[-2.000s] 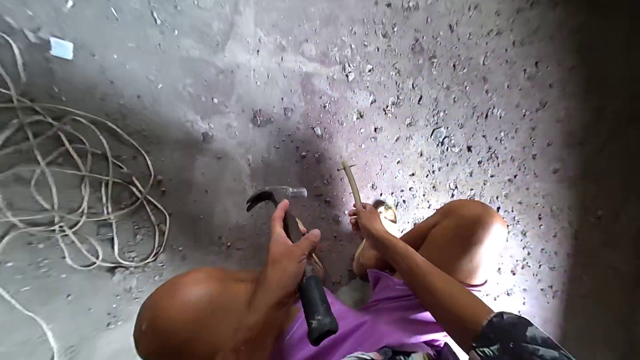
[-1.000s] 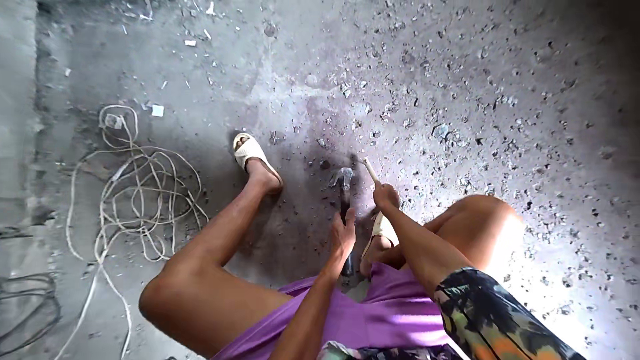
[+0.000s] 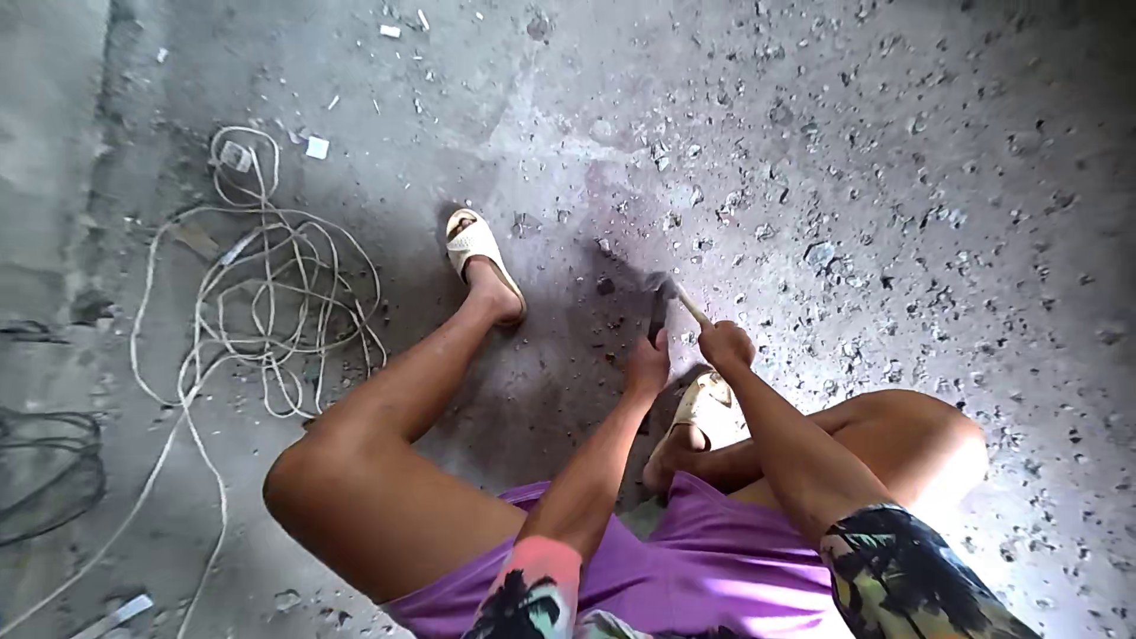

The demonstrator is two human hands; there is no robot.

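My left hand (image 3: 649,362) is closed around the dark handle of a claw hammer (image 3: 658,312), whose blurred metal head lies just beyond the fingers. In my right hand (image 3: 728,344) is a thin, light-coloured stick-like piece (image 3: 692,304), its upper end close beside the hammer head. Whether the two touch, I cannot tell. Both hands are low over the concrete floor, in front of my right foot in a cream slide sandal (image 3: 713,404). My shadow darkens the floor left of the hammer.
Tangled pale cable (image 3: 266,333) lies on the floor at left, with dark cable (image 3: 53,470) at the far left edge. My left foot wears another sandal (image 3: 475,241). Rubble chips and pits cover the rough concrete floor (image 3: 843,293); a small white square (image 3: 317,147) lies at upper left.
The hammer, earlier held sideways with its head left of my hand, now points forward with its head near the stick. My left foot has come into sight. The view has shifted.
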